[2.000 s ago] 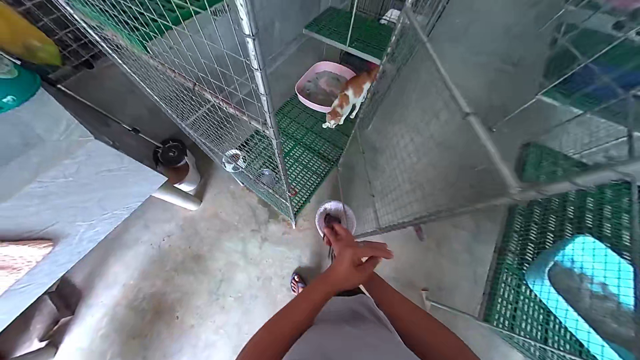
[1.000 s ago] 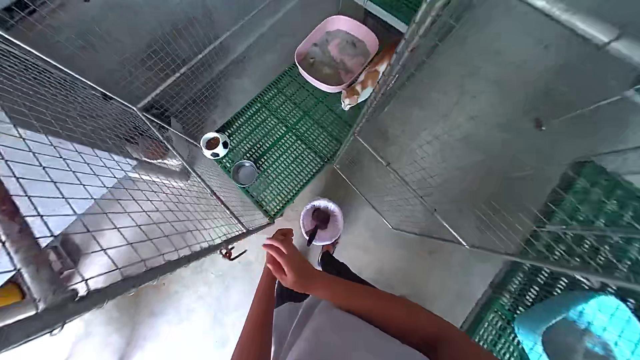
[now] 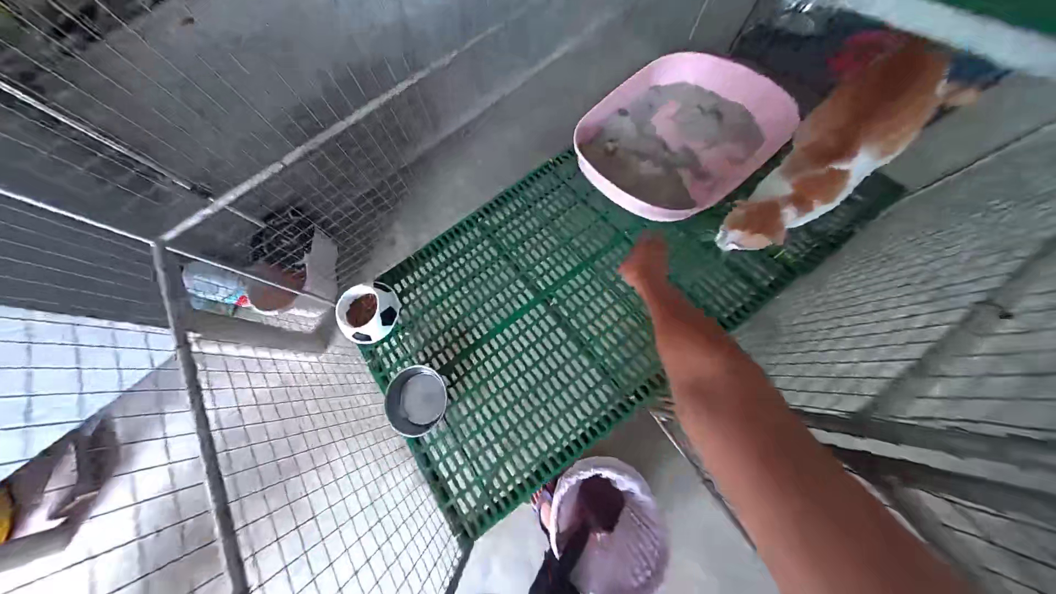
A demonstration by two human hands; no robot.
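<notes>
My right hand is stretched over the green slatted plastic floor grate, near the front rim of a pink litter tray. The hand is blurred, so its fingers and anything in them cannot be made out. An orange and white cat stands right of the tray, its lowered head a little right of my hand. The tray holds grey litter. Below the grate's near edge is a pale lilac bucket with something dark inside and a black piece across its rim. My left hand is out of view.
A football-patterned bowl with brown food and a round metal bowl sit at the grate's left edge. Wire mesh panels, one with a metal post, stand on both sides. A plastic bottle lies beyond the left mesh.
My right arm has reached forward over the grate, and my left hand has left the view. A second ago both hands were close together near the bucket. The view has moved nearer the cage floor.
</notes>
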